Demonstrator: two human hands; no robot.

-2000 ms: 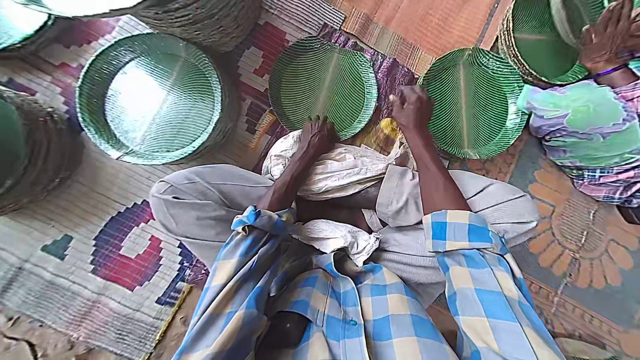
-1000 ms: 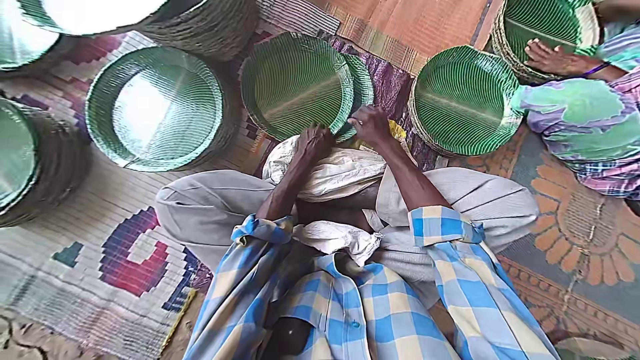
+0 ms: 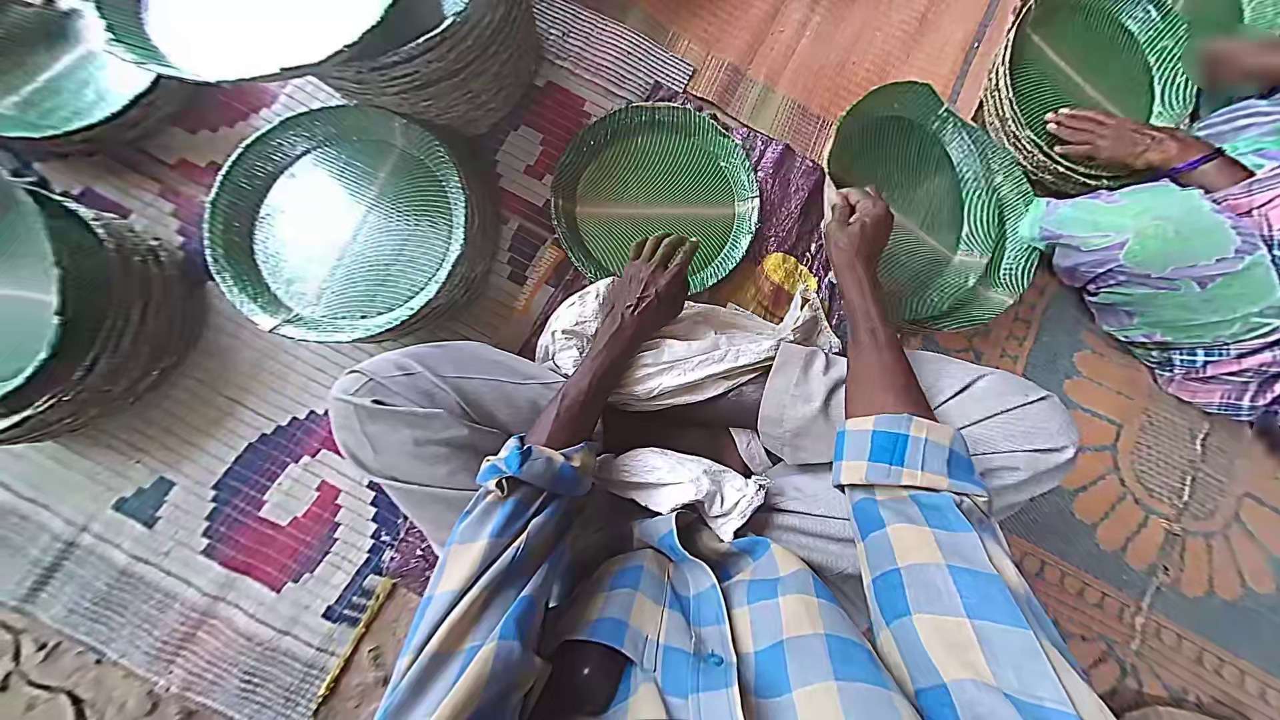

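A round green leaf-patterned plate (image 3: 655, 190) lies before my crossed legs. The fingers of my left hand (image 3: 650, 280) rest on its near rim, slightly spread. My right hand (image 3: 858, 228) is closed on the left edge of another green plate (image 3: 890, 150), which stands tilted over the stack of green plates (image 3: 975, 285) at my right. A white cloth (image 3: 690, 345) lies bunched across my lap, below my left hand, and a smaller white cloth (image 3: 690, 480) is nearer my shirt. How many plates lie under the middle one I cannot tell.
Tall stacks of green plates stand at left, one (image 3: 335, 220) near my left knee and another (image 3: 100, 320) at the frame's edge. At the upper right a co-worker's hand (image 3: 1110, 140) rests on a further stack (image 3: 1080, 60). Patterned mats (image 3: 270, 500) cover the ground.
My right hand has moved from beside the middle plates to the right plates, where one plate now stands tilted. My left hand stays near the middle plate, which has shifted right since one second ago.
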